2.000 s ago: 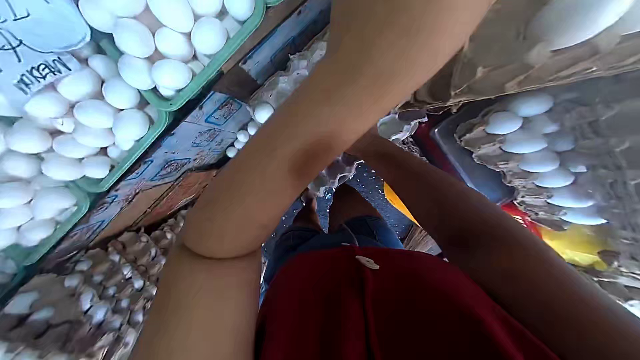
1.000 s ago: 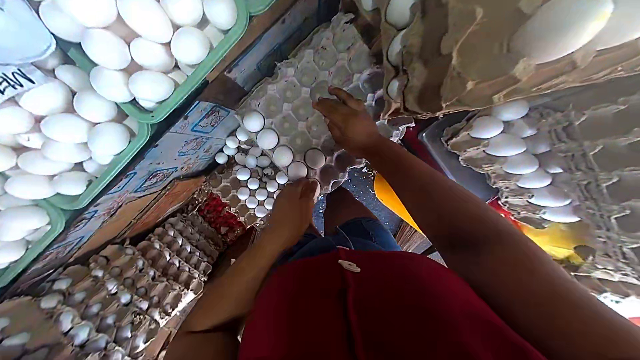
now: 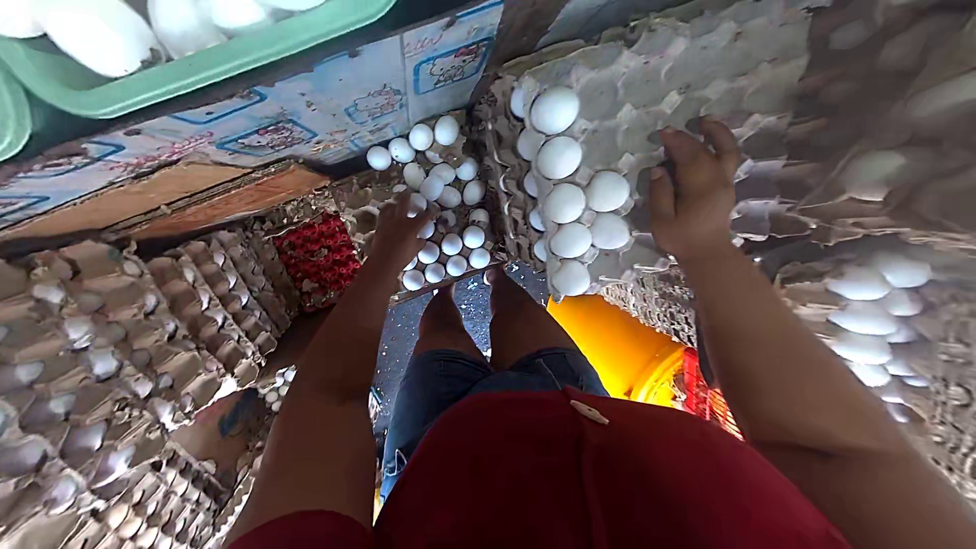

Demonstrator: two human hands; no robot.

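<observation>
My left hand (image 3: 400, 229) reaches down over a lower tray of white eggs (image 3: 456, 265); its fingertips are at the eggs, and whether they grip one cannot be told. My right hand (image 3: 698, 187) is over a grey pulp egg tray (image 3: 633, 99), fingers apart and curved, with no egg seen in it. Several white eggs (image 3: 565, 203) sit in cups along the left side of that upper tray, left of my right hand. The upper tray rests on a stack of similar trays.
Stacked pulp trays (image 3: 99, 366) fill the left side, beside a red egg tray (image 3: 316, 255). A green plastic tray (image 3: 206, 65) of eggs stands at the upper left. A yellow container (image 3: 618, 343) is near my legs. More eggs (image 3: 865, 316) lie at the right.
White eggs now sit along the left side of the upper tray, where one second ago mostly bare cups showed. My hands have moved farther apart. The view has shifted considerably.
</observation>
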